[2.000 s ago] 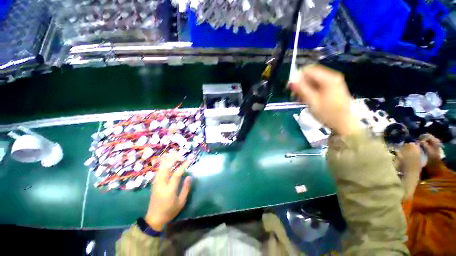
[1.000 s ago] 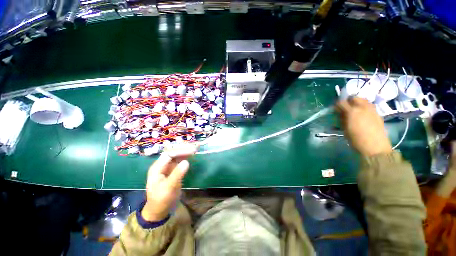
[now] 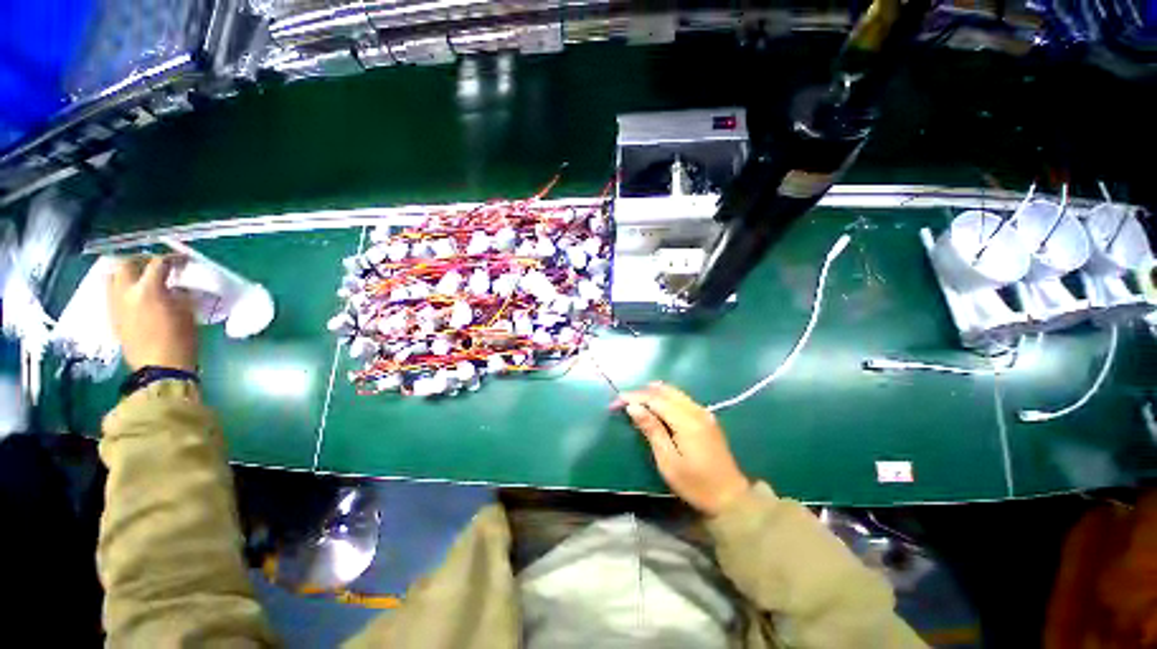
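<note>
My right hand [image 3: 692,450] pinches the end of a white cable [image 3: 797,349] at front centre. Thin wire ends stick out from its fingertips towards the motors. The cable curves away right and back along the bench. My left hand [image 3: 155,317] reaches over white plastic housings [image 3: 245,311] at the left; its fingers overlap them, and whether they have closed on one is hidden. A tangled pile of small motors with red and dark wires [image 3: 476,304] lies between my hands and the screw feeder [image 3: 673,254].
A black electric screwdriver [image 3: 793,190] hangs slanted beside the feeder. At the right a white fixture [image 3: 977,311] holds three round housings with wires. White cable ends [image 3: 933,366] lie near it. White parts [image 3: 32,273] lie at the far left. An orange sleeve [image 3: 1104,583] shows lower right.
My left hand has moved from the motor pile to the housings at the left. My right hand has moved left and forward from the fixture to the cable's wire end. The view has shifted.
</note>
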